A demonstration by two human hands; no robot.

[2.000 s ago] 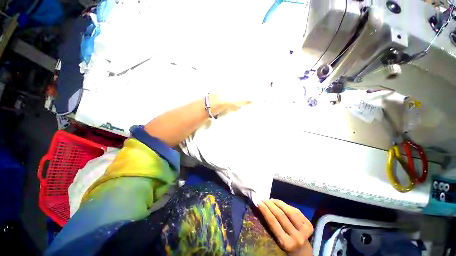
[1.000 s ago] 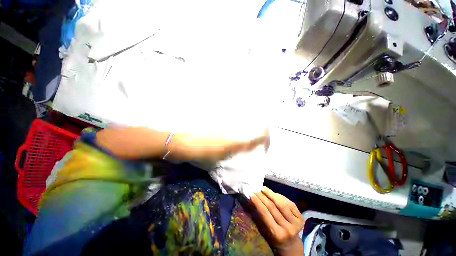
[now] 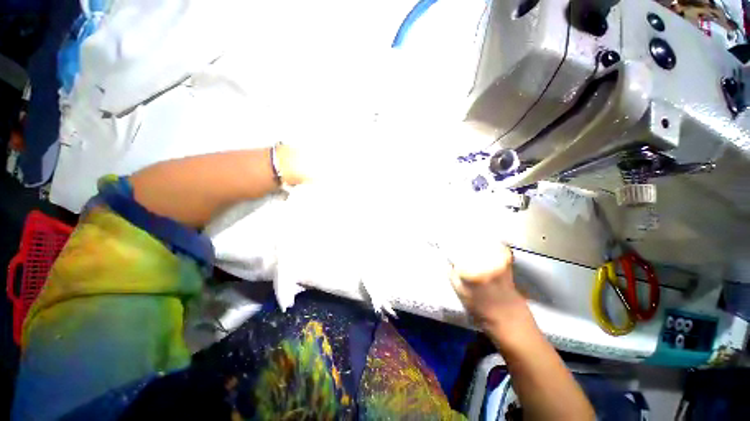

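A white cloth piece (image 3: 329, 263) lies on the glaring white table before me, its lower edge hanging over the front toward my lap. My left hand (image 3: 298, 164) lies on the cloth left of the needle area; its fingers are lost in glare. My right hand (image 3: 481, 259) is at the cloth's right side, below the needle area, its fingers washed out, so its hold cannot be told. The off-white sewing machine head (image 3: 559, 90) is at the upper right. Its presser foot area (image 3: 485, 182) is overexposed.
Scissors with yellow and red handles (image 3: 627, 294) lie right of the needle. White panels (image 3: 156, 66) lie at the table's left. A red basket (image 3: 37, 255) is at the left edge. A teal control panel (image 3: 689, 335) and a white bin (image 3: 485, 386) are at lower right.
My right hand has risen from the lap onto the table by the machine. My left hand has moved from the table's front edge up onto the cloth. The view has shifted right.
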